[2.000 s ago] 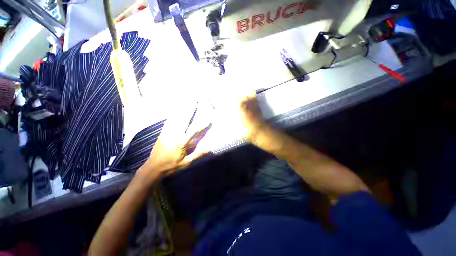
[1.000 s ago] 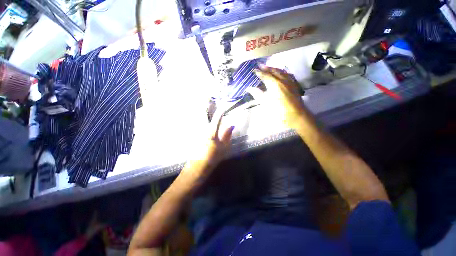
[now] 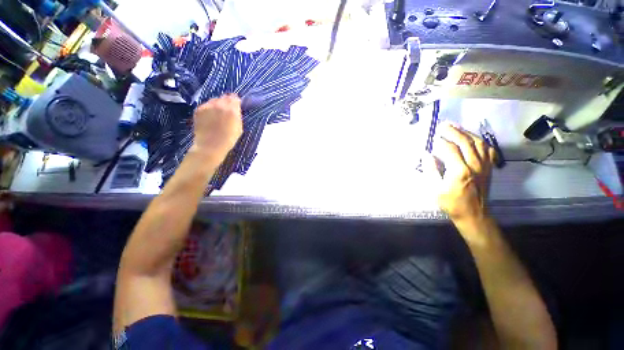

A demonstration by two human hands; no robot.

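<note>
Striped navy and white cut pieces [image 3: 274, 85] lie fanned in a heap left of the sewing machine [image 3: 513, 78]. My left hand [image 3: 219, 124] is closed at the heap, with a blurred fold of a striped piece at its fingertips. My right hand [image 3: 466, 167] rests on the machine bed, fingers spread, right of the needle area [image 3: 412, 106]. A narrow dark strip [image 3: 432, 126] shows beside its fingertips; glare hides what lies under the palm. Dark snips [image 3: 492, 143] lie just right of the fingers.
A grey machine part [image 3: 72, 116] and a reddish ribbed cone [image 3: 118, 46] stand at the left. A red tool [image 3: 607, 194] lies at the right edge. A yellow-rimmed container [image 3: 239, 273] is below the table. Pink cloth [image 3: 31, 270] shows at lower left.
My left hand has moved left from the needle area to the striped heap. My right hand has drawn back from the striped piece by the needle. The view has shifted left.
</note>
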